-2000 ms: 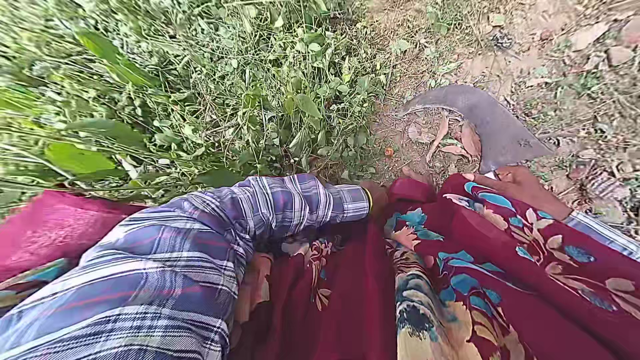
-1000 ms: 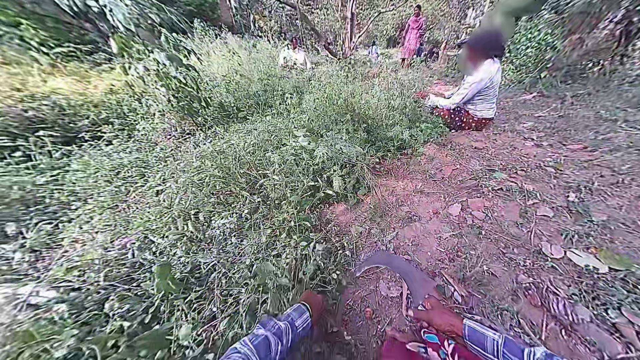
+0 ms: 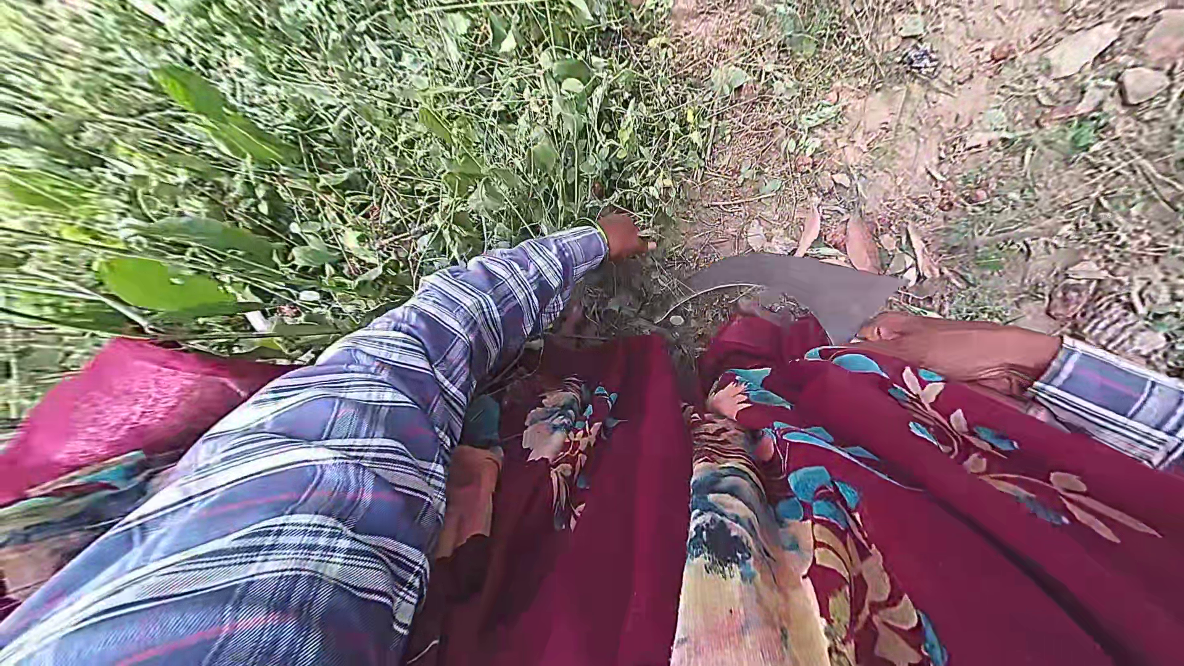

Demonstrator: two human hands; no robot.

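My left hand (image 3: 624,237), below a plaid sleeve, is low at the edge of the green weeds (image 3: 518,139); its fingers are partly hidden and blurred, so its grip is unclear. My right hand (image 3: 953,350) is closed at the base of a sickle with a broad curved metal blade (image 3: 805,282); the handle is hidden. The blade lies level over the soil, its tip pointing left toward my left hand. Maroon floral cloth (image 3: 610,444) covers my legs, just below the blade.
Bare soil (image 3: 879,120) with dry leaves (image 3: 862,242) and small stones (image 3: 1144,85) stretches across the upper right. Broad green leaves (image 3: 162,285) stand among the weeds on the left.
The view tipped up a second ago and now looks down again. Compared with two seconds ago, my left hand is farther forward at the weeds, and the sickle blade is lower and nearer the cloth.
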